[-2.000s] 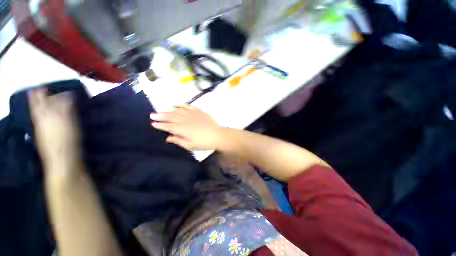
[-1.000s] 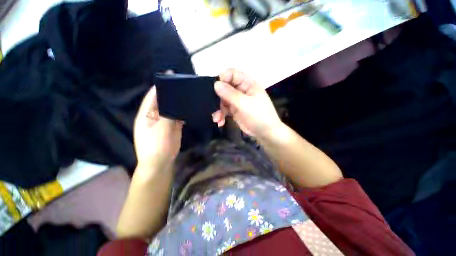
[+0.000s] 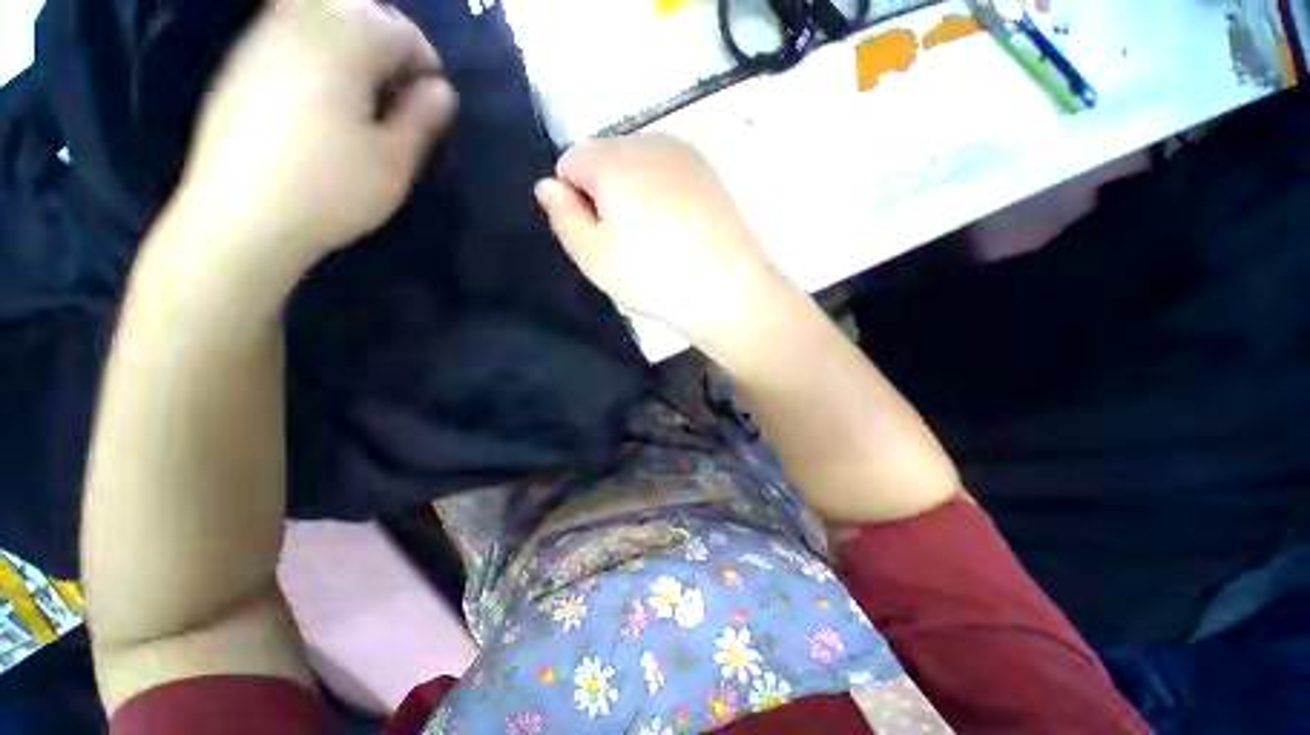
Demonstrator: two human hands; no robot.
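Observation:
A large black garment (image 3: 431,316) covers the left of the table and hangs onto my lap. My left hand (image 3: 323,129) is over its upper part, fingers curled down and blurred. Whether it grips cloth is hidden. My right hand (image 3: 647,216) is at the garment's right edge, fingers curled with the thumb beside them; its fingertips are hidden, so I cannot tell if it holds cloth. The small dark folded piece is not visible in either hand.
Black shears (image 3: 790,29) lie at the top, cut off by the picture's edge. Green snips (image 3: 1037,65) and a blue stick (image 3: 1060,69) lie right of them on the white table (image 3: 862,172). Dark cloth (image 3: 1063,373) fills the right side. Yellow tape (image 3: 29,596) is at lower left.
The small folded dark piece held between both hands is no longer visible. My left hand has moved up and left over the garment. My right hand has moved slightly and its fingers are curled.

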